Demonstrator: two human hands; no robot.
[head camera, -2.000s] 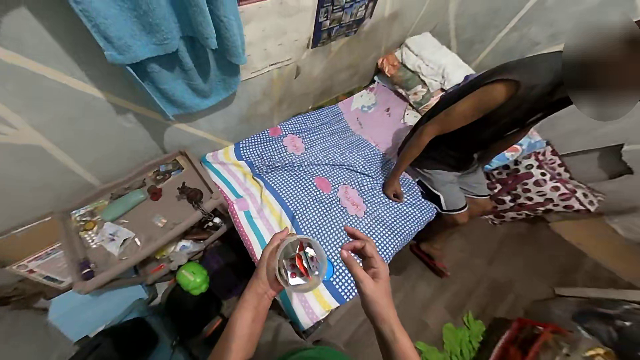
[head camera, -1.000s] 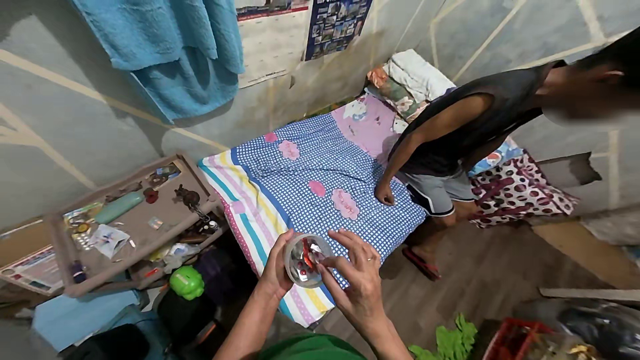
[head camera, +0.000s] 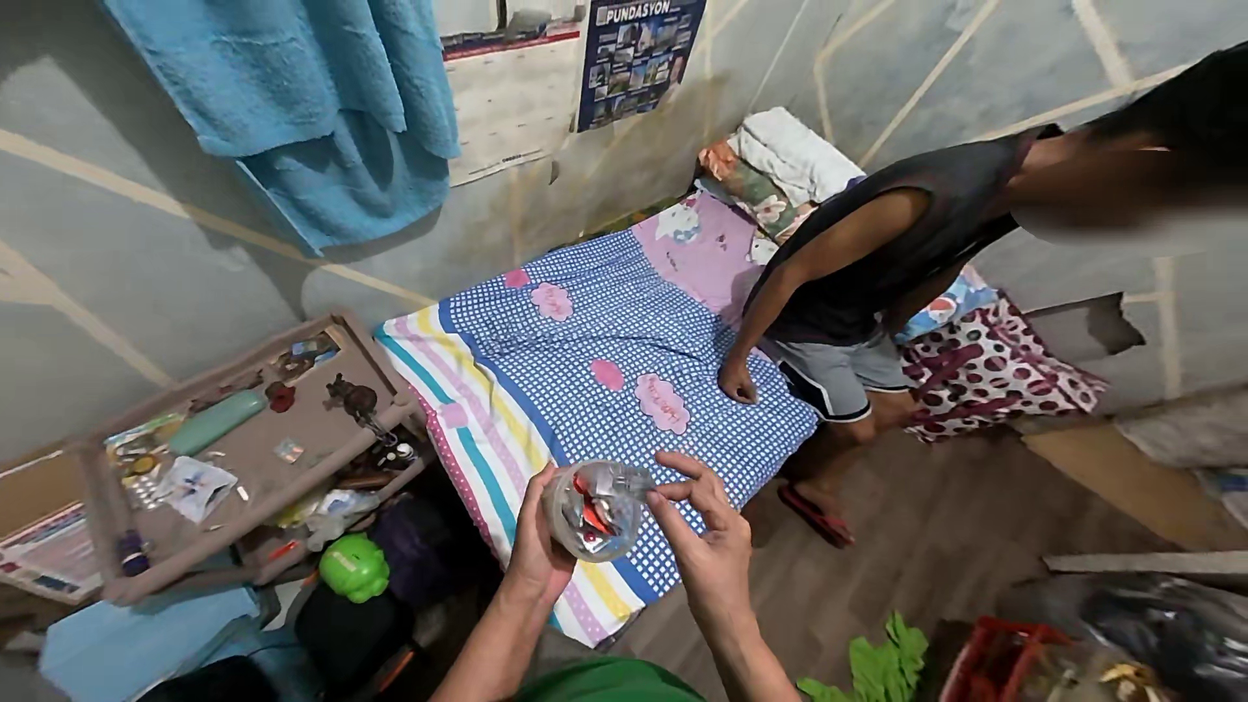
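My left hand (head camera: 539, 546) grips a clear round jar (head camera: 570, 526) from its left side, over the foot of the bed. Small red, silver and dark items (head camera: 597, 509) lie inside the jar, too mixed to name. At the jar's right rim is my right hand (head camera: 707, 531), its thumb and forefinger close together beside a small translucent thing (head camera: 632, 480). Whether those fingers pinch this thing or only touch it cannot be made out.
A bed (head camera: 575, 361) with a blue checked cover stands ahead. A person (head camera: 877, 244) leans over its right side, one hand on it. Left are a brown plastic shelf (head camera: 322, 429) with small things and a green plastic object (head camera: 354, 567). A red crate (head camera: 994, 658) sits lower right.
My right hand was apart from the jar at first, then had its fingers over the jar's mouth; now they are at its right rim. My left hand has kept hold of the jar.
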